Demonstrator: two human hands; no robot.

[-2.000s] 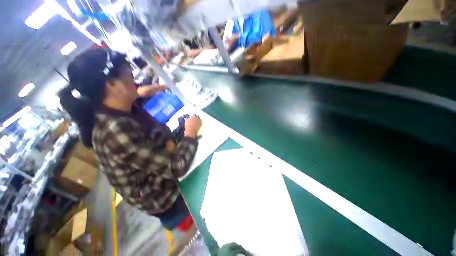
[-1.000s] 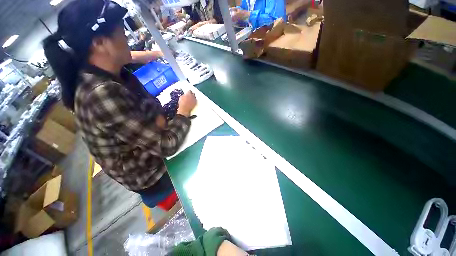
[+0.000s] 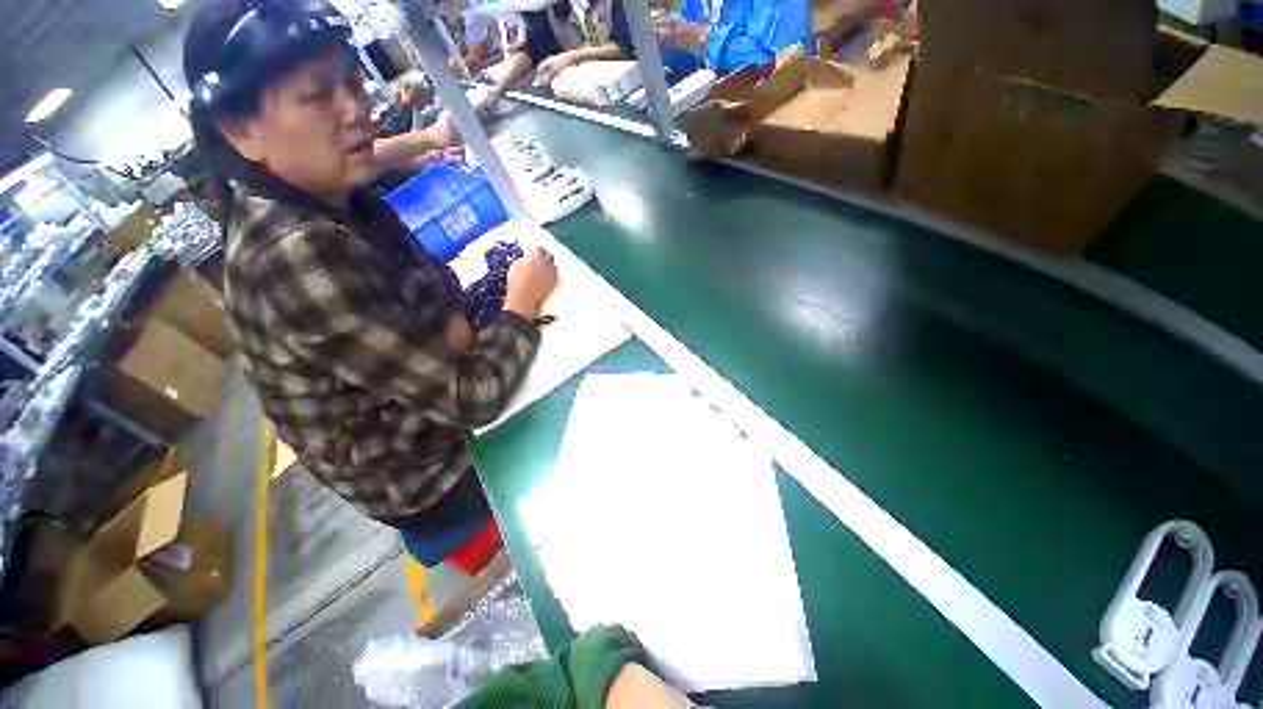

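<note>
A large stack of white wrapping sheets (image 3: 665,519) lies on the green bench in front of me, bright and washed out. My left hand (image 3: 643,688) shows only as a bit of bare skin past a green sleeve at the bottom edge, beside the stack's near end. Its fingers are cut off, so its hold cannot be told. My right hand is out of the picture. White oblong products (image 3: 1152,626) with open loops lie at the lower right, partly cut off.
A person in a checked shirt (image 3: 360,333) stands at the left, a hand by black accessories (image 3: 495,281) on a pale panel (image 3: 582,333). A blue bin (image 3: 450,208) is beyond. A white divider strip (image 3: 887,540) crosses the bench. Cartons (image 3: 1025,125) stand opposite; clear plastic (image 3: 450,651) lies bench-side.
The view has shifted, and the white products have come into view at the right. The co-worker's head has turned towards me. More of my green sleeve shows than two seconds ago.
</note>
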